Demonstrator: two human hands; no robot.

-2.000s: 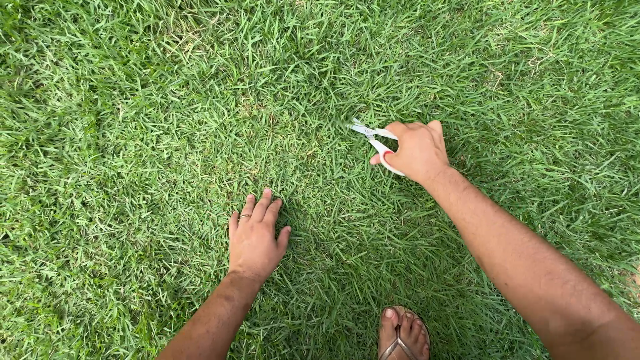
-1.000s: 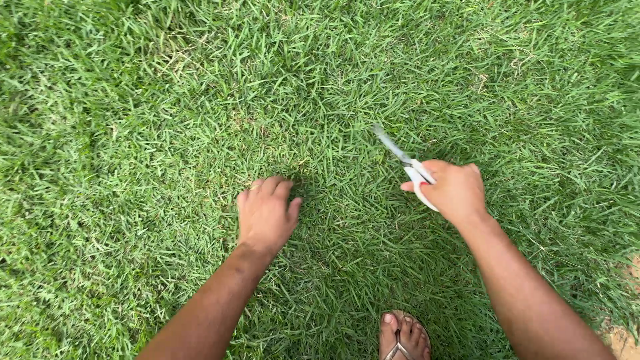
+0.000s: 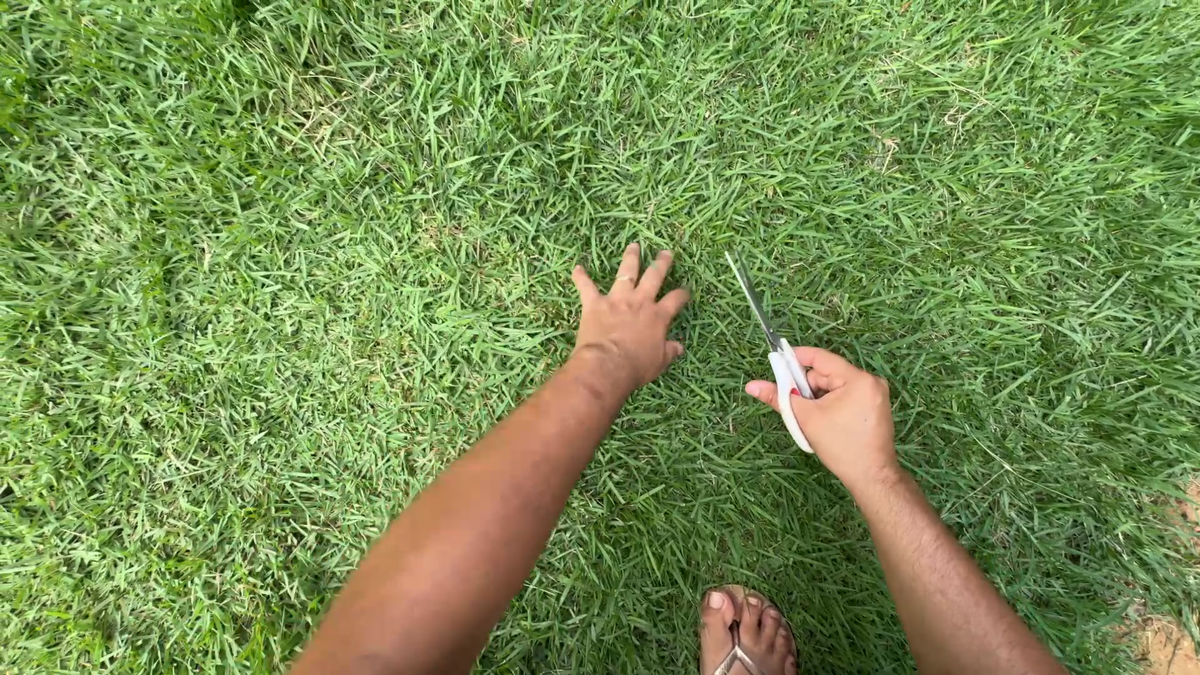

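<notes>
My right hand [image 3: 839,408] grips a pair of scissors [image 3: 790,394] by its white handles, with the thumb and fingers through the loops. The metal blades are close together and point up and to the left, over the grass. To the left of the blade tips, my left hand [image 3: 630,314] rests palm down on or just over the green grass [image 3: 450,356], its fingers spread and a ring on one of them. It holds nothing that I can see.
A foot in a thong sandal [image 3: 745,633] stands on the grass at the bottom, between the forearms. Bare reddish soil [image 3: 1167,642] shows at the lower right edge. Some dry blades [image 3: 323,117] lie at the upper left.
My left hand has moved to the right, nearer the scissors, and its fingers have spread. The scissors have turned to point more upward, and their blades have closed since the first frame.
</notes>
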